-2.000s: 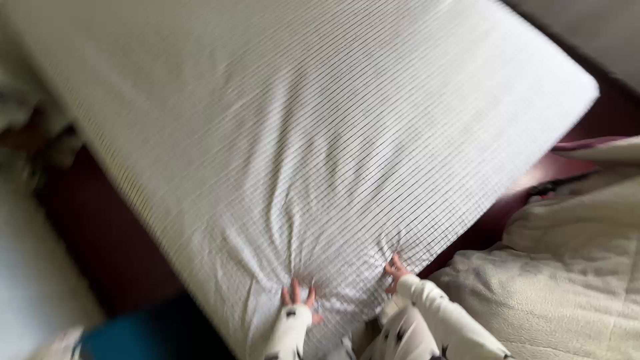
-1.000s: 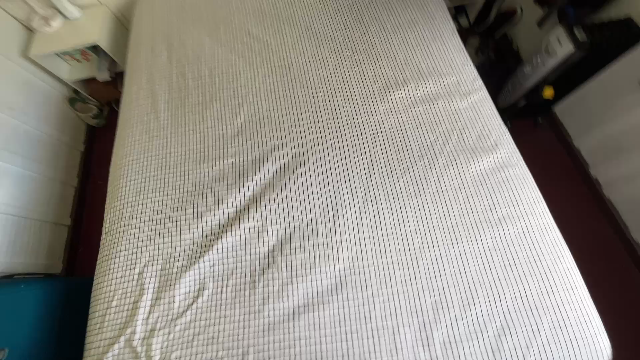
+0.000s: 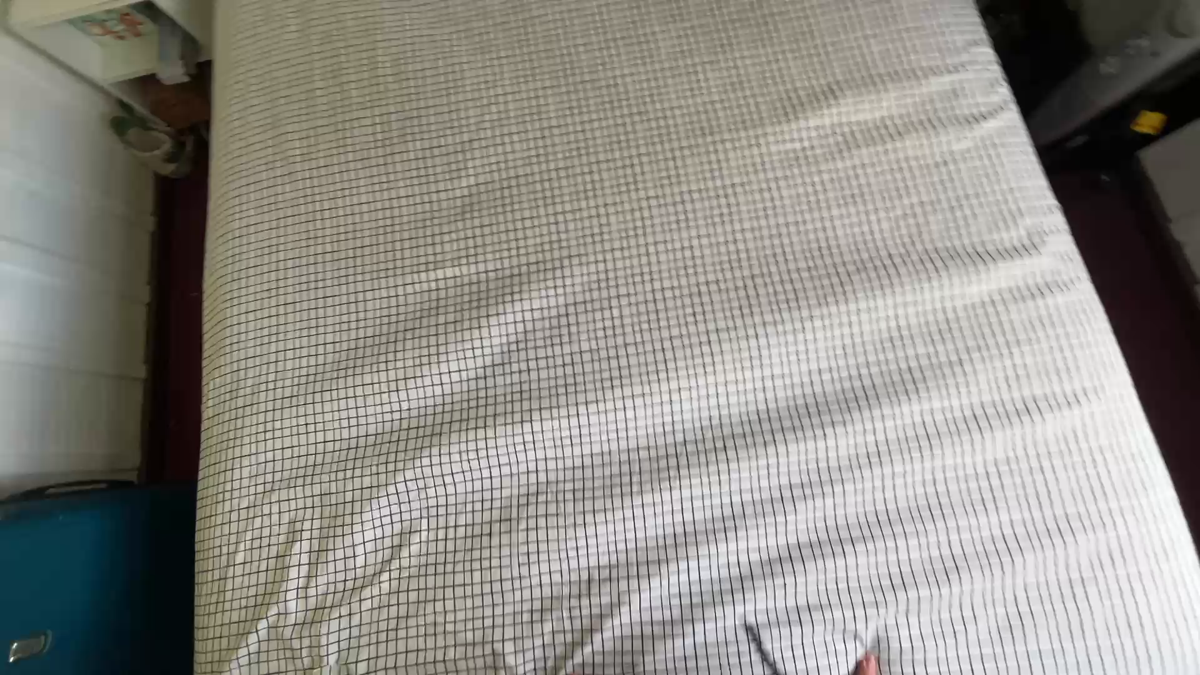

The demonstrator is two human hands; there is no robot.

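A white fitted sheet with a thin dark grid pattern (image 3: 619,356) covers a mattress that fills most of the view. Long creases run across it from the lower middle toward the right side, and tighter wrinkles bunch at the lower left. At the bottom edge, right of the middle, a fingertip of what appears to be my right hand (image 3: 869,665) touches the sheet beside a small pinched fold. The rest of that hand is out of frame, so its grip cannot be told. My left hand does not show clearly.
A teal suitcase (image 3: 94,581) stands at the lower left, by a white panelled wall (image 3: 75,272). At the upper left are a white shelf unit (image 3: 56,28) and a shoe (image 3: 150,141). Dark red floor (image 3: 1125,253) borders the bed's right side, below dark items and a yellow object (image 3: 1147,122).
Two seconds ago both hands were spread on the sheet near a corner; now only a fingertip shows. Since one second ago, creases have deepened across the right half. The view has turned.
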